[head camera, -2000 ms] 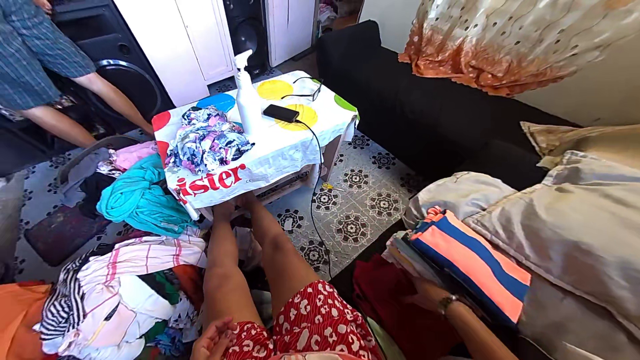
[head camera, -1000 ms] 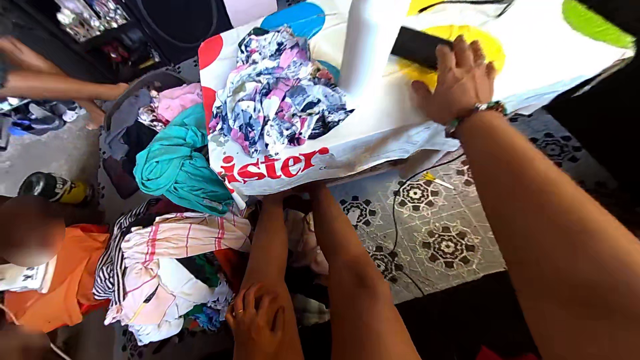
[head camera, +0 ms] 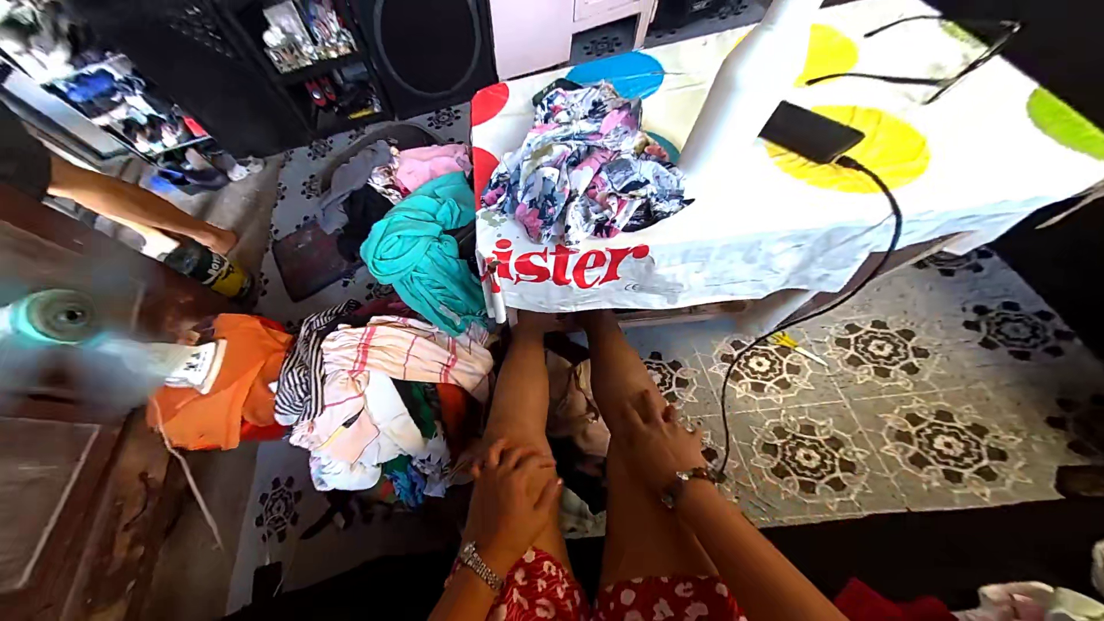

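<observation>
My left hand (head camera: 515, 492) rests on my left knee with its fingers spread and nothing in it. On my right leg lies my right hand (head camera: 657, 444), also empty. Beyond my knees, a crumpled floral cloth (head camera: 591, 177) sits on a low table with a printed plastic cover (head camera: 733, 276). To its right stand a white spray bottle (head camera: 746, 82), then a black phone (head camera: 811, 132) with a cable plugged in, and eyeglasses (head camera: 936, 84). A teal cloth (head camera: 427, 250) lies left of the table, above a pile of mixed clothes (head camera: 379, 388).
An orange cloth (head camera: 226, 379) lies at the left by a blurred fan-like object (head camera: 65, 317). Another person's leg (head camera: 138, 203) shows at the upper left. A large speaker (head camera: 429, 43) stands behind the table. Yellow-handled scissors (head camera: 793, 345) lie on the patterned floor (head camera: 871, 431).
My right hand has left the phone on the table and now lies on my right leg. My left hand remains on my left leg. The view has shifted.
</observation>
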